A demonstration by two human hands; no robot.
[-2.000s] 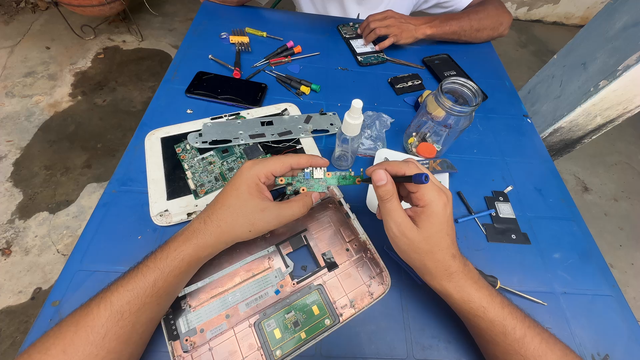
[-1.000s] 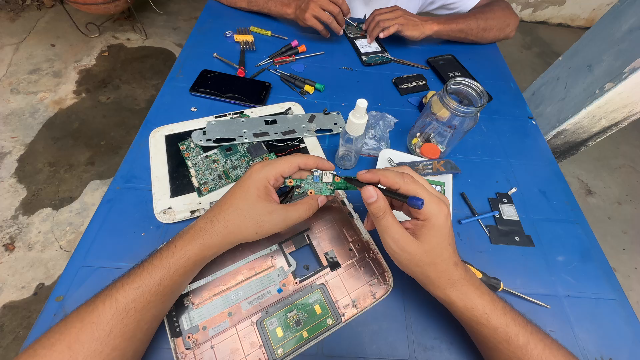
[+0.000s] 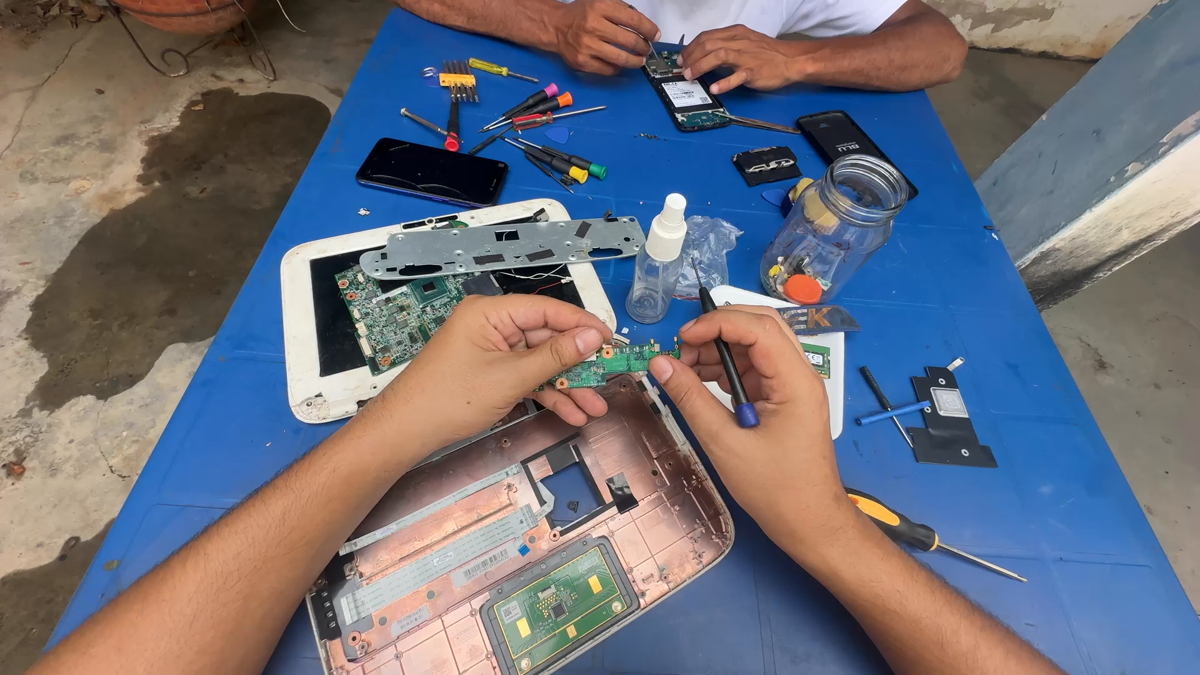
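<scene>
My left hand point(image 3: 525, 361) pinches a small green circuit board point(image 3: 609, 364) between thumb and fingers. At the board's right end, the thumb and index finger of my right hand point(image 3: 750, 394) touch its edge. A thin screwdriver point(image 3: 722, 356) with a blue-ended handle lies between the fingers of that same hand, its tip pointing up and away. Beneath both hands is a copper-coloured laptop casing point(image 3: 656, 525) with a touchpad board and ribbon cables. Behind my left hand, a white-framed panel point(image 3: 305, 328) bears a larger green circuit board point(image 3: 394, 314) and a grey metal plate point(image 3: 506, 246).
A clear spray bottle point(image 3: 653, 272) and a glass jar point(image 3: 830, 234) of small parts stand beyond my hands. Several screwdrivers point(image 3: 553, 159) and a dark phone point(image 3: 431, 172) lie at the back left, a yellow-black screwdriver point(image 3: 928, 534) at the right. Opposite, a person's hands point(image 3: 675, 52) work on an opened phone point(image 3: 689, 94).
The screwdriver in my right hand has swung from lying across toward the board to pointing up and away. My right fingers now touch the board's end.
</scene>
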